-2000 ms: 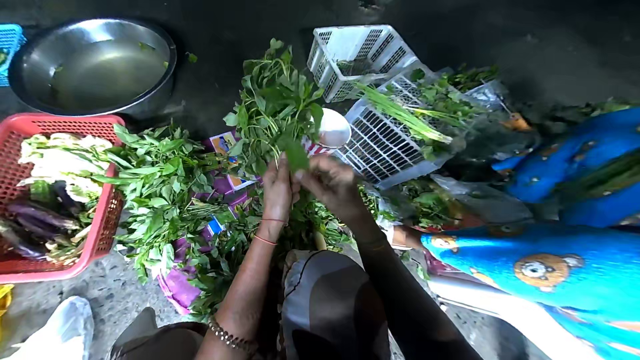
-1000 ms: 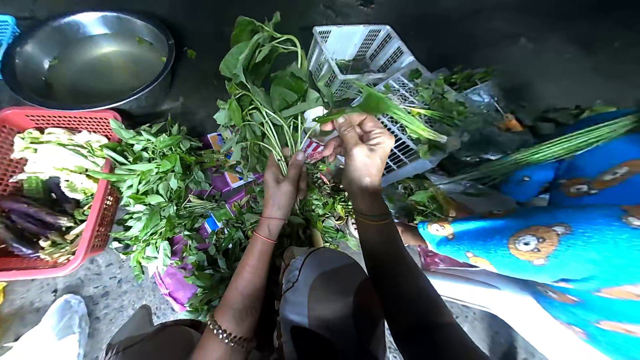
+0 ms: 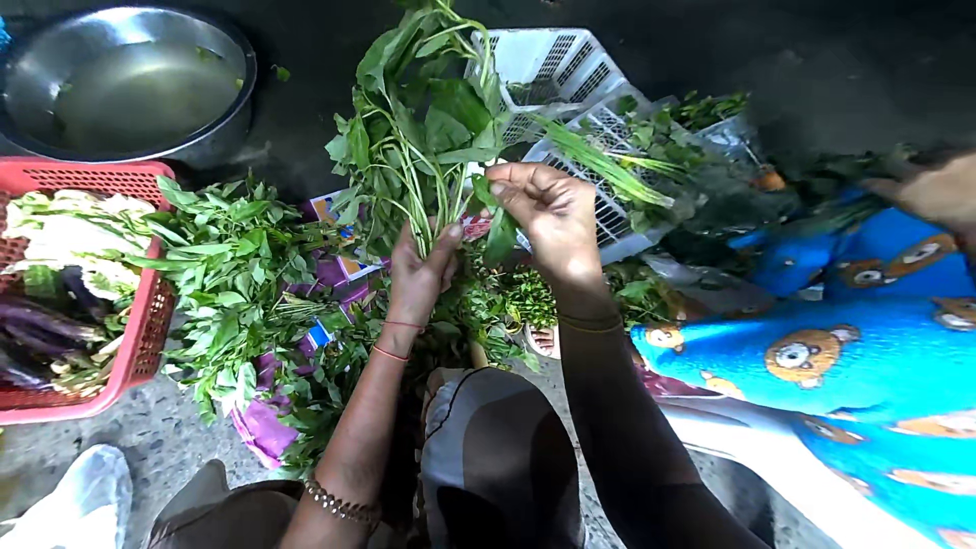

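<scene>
My left hand (image 3: 424, 271) is closed around the lower stems of a bunch of leafy greens (image 3: 427, 130), which fans out above it. Beside the bunch, my right hand (image 3: 545, 202) pinches a green leaf (image 3: 501, 229) between thumb and fingers, with the leaf hanging below the fingertips. A heap of similar leafy greens (image 3: 236, 290) lies to the left of my left arm, partly on purple printed packaging (image 3: 267, 427). Small-leaved greens (image 3: 530, 297) lie on the ground below my right hand.
A metal basin of water (image 3: 145, 91) stands at the upper left, above a red plastic basket (image 3: 145, 335) of eggplants and pale vegetables. White plastic crates (image 3: 602, 69) with greens are behind my right hand. At right, a person in blue bear-patterned clothing (image 3: 724, 343) sits close by.
The bunch in my left hand stays held. My right hand has moved a little outward from where it was two seconds ago, at the stems. The long green stalks by the neighbouring person have moved.
</scene>
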